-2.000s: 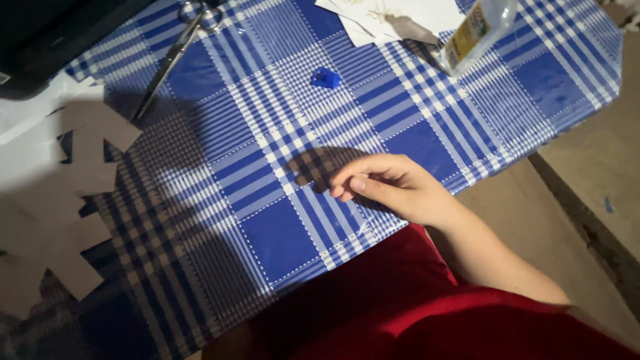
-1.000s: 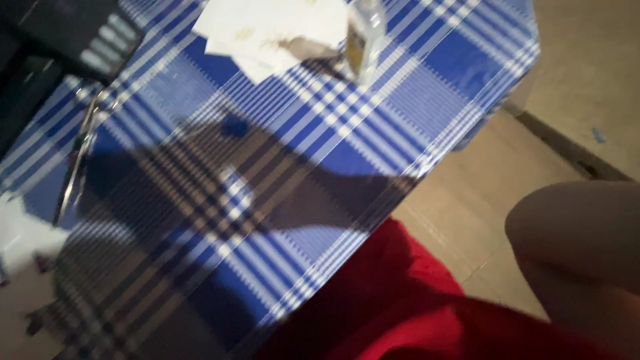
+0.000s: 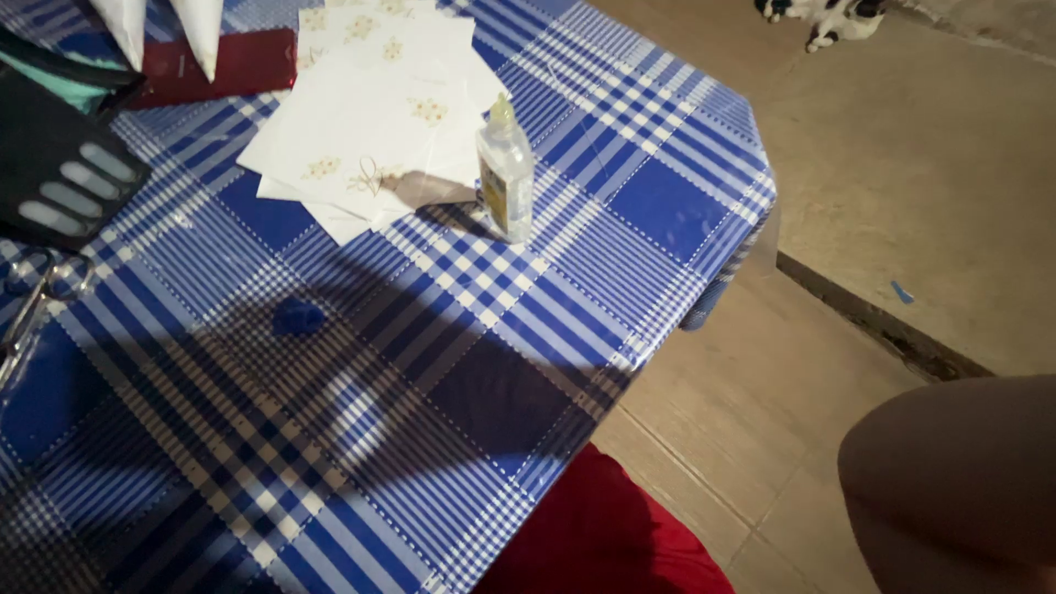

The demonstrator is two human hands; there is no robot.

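Note:
Neither my left hand nor my right hand shows; a bare limb, partly cut off, fills the lower right. On the blue checked tablecloth point(image 3: 495, 330) stands a clear glue bottle point(image 3: 507, 177) with a yellowish nozzle, at the right edge of a fanned stack of white paper sheets point(image 3: 396, 124) bearing small gold flower prints. A small blue object point(image 3: 299, 316), perhaps a cap, lies nearer, inside a dark shadow. Metal scissors point(image 3: 37, 289) lie at the left edge, their handles toward the back.
A dark case with pale slots point(image 3: 74, 173) stands at the left. Behind it are a red flat object point(image 3: 256, 66) and two white cones point(image 3: 198, 33). The table's edge runs diagonally, with red cloth point(image 3: 610, 528) below it. A black-and-white animal point(image 3: 850, 21) is on the floor.
The hand seen over the table edge two seconds ago has left the view. The view has shifted, bringing in more of the paper stack and the floor.

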